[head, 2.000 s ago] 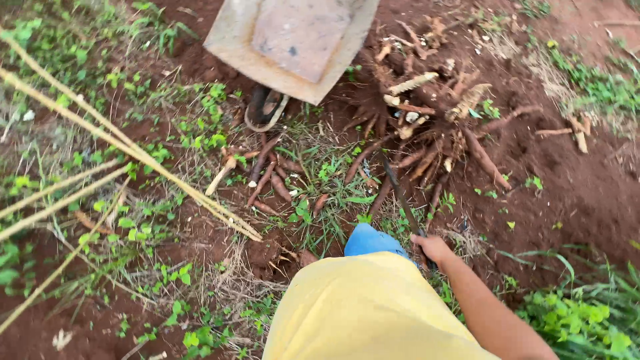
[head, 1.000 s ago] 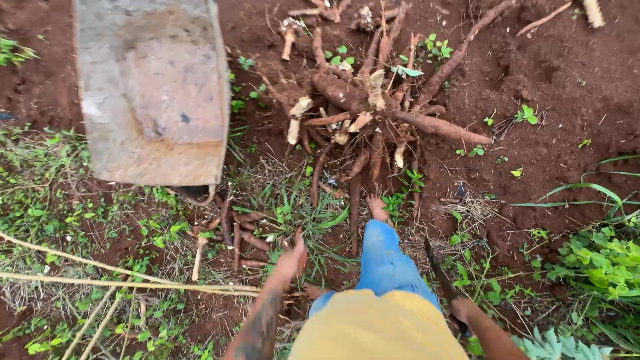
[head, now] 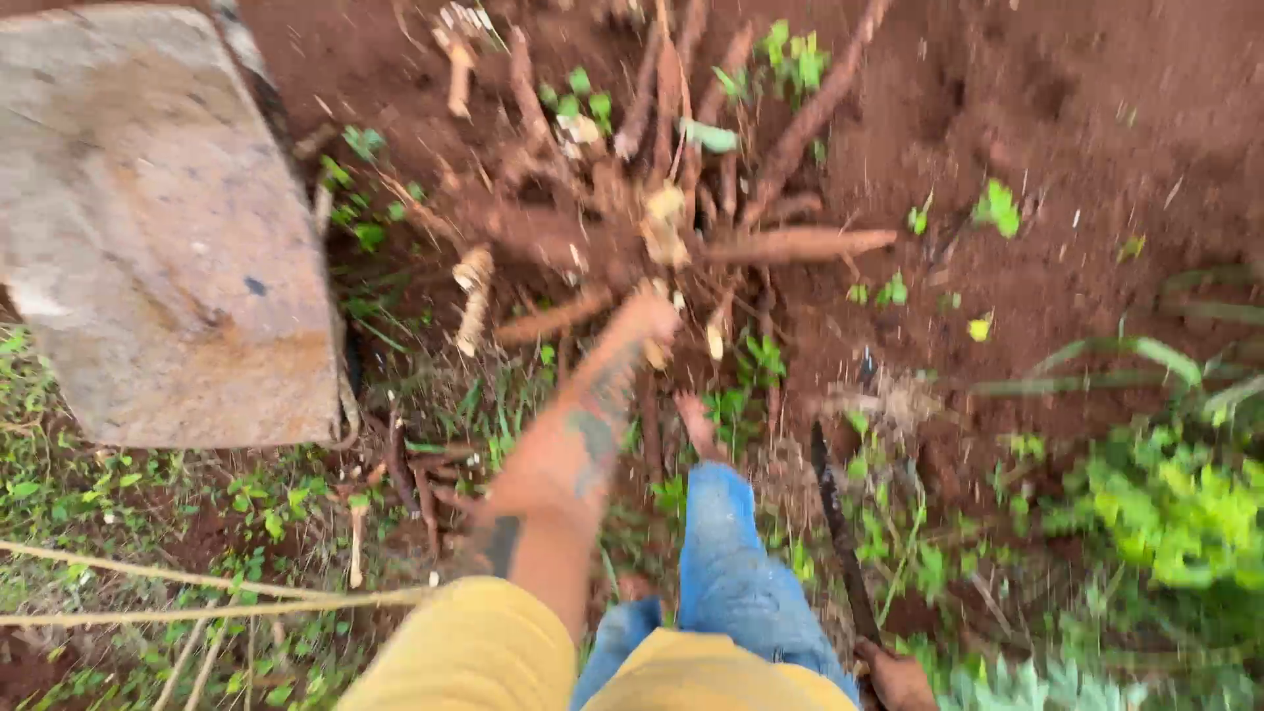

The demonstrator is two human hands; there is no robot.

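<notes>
My left hand (head: 652,318) reaches into the near side of a spread cluster of cassava roots (head: 800,245), just below its pale cut stem (head: 666,222); blur hides whether its fingers grip anything. At the lower right my right hand (head: 897,679) is closed on the handle of a machete (head: 839,533), whose dark blade points forward along the ground. Smaller loose roots (head: 397,464) lie on the grass to the left of my left forearm. A pale cut stem piece (head: 474,296) rests left of the cluster.
A worn wheelbarrow tray (head: 178,247) stands at the upper left. Long dry stalks (head: 197,616) cross the grass at the lower left. My bare foot (head: 699,425) is on the soil below the cluster. Leafy plants (head: 1175,513) grow at the right.
My left hand has moved forward from over the grass to the root cluster. My right hand still holds the machete. The view has shifted, with the cluster now nearer its middle.
</notes>
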